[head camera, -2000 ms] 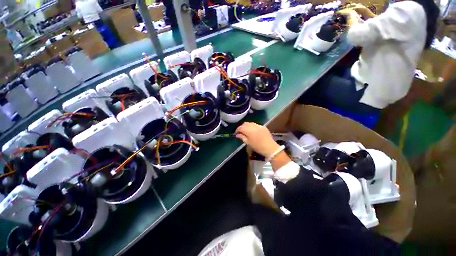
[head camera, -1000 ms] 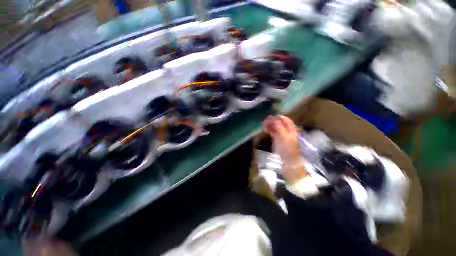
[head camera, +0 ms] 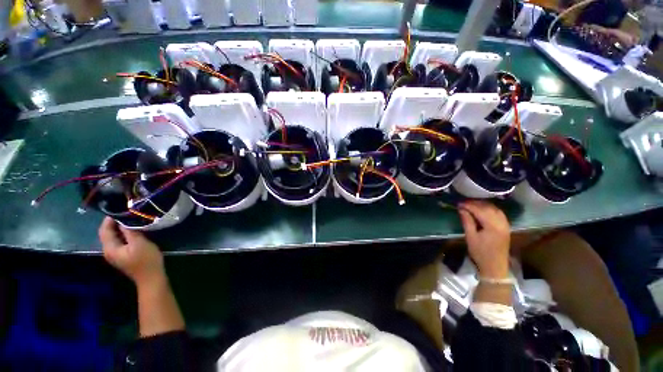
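Round white camera housings with black interiors and loose coloured wires stand in the front row on the bench, such as the middle unit [head camera: 366, 166]. My left hand [head camera: 131, 251] is at the lower front of the leftmost housing [head camera: 142, 189], fingers curled at its rim; whether it grips the housing is unclear. My right hand [head camera: 488, 231] is at the bench's front edge, below the right part of the row. Its fingers are closed on a thin tool [head camera: 449, 204], which points left, close under a housing [head camera: 435, 156].
A second row of housings [head camera: 343, 75] stands behind. A carton [head camera: 581, 269] with more units is at my right, beside the bench edge. White panels [head camera: 247, 13] stand across the bench. Other units [head camera: 627, 93] and another person's hand [head camera: 614, 36] are at the upper right.
The view has turned left and now faces the rows squarely. My left hand has come fully into view at the leftmost unit. My right hand stays near the bench edge with the thin tool.
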